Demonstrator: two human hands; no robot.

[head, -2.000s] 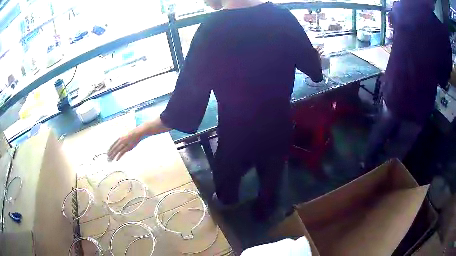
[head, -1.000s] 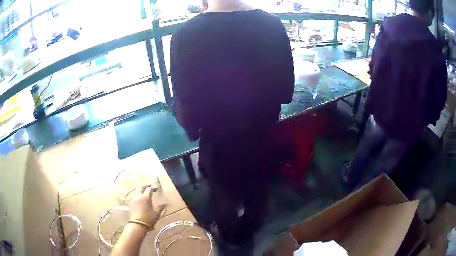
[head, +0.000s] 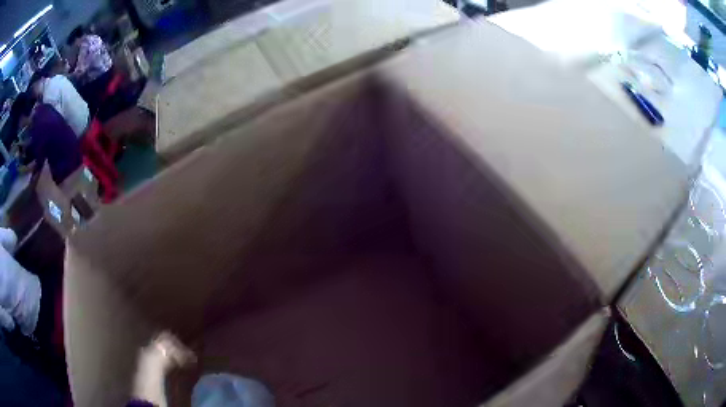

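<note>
A large deep brown carton [head: 239, 215] stands open in front of me, its flaps spread. Its inside is dark and blurred. My left hand [head: 163, 358] is at the lower left, over the opening near the left wall. It is small and blurred, and its fingers cannot be made out clearly. A pale bluish-white rounded lump [head: 231, 391] shows to the right of it, cut off by the bottom edge. I cannot tell if it is held. My right hand is not in view.
Thin rings [head: 677, 278] lie on cardboard at the right. A dark blue-handled tool [head: 642, 103] lies on a carton top at upper right. Closed cartons [head: 231, 87] stand behind the large one. Several people [head: 56, 139] and red stools [head: 99, 159] are at the left.
The view has swung left from the ring-covered cardboard and bench to the large open carton. My left hand was over the rings and is now at the carton.
</note>
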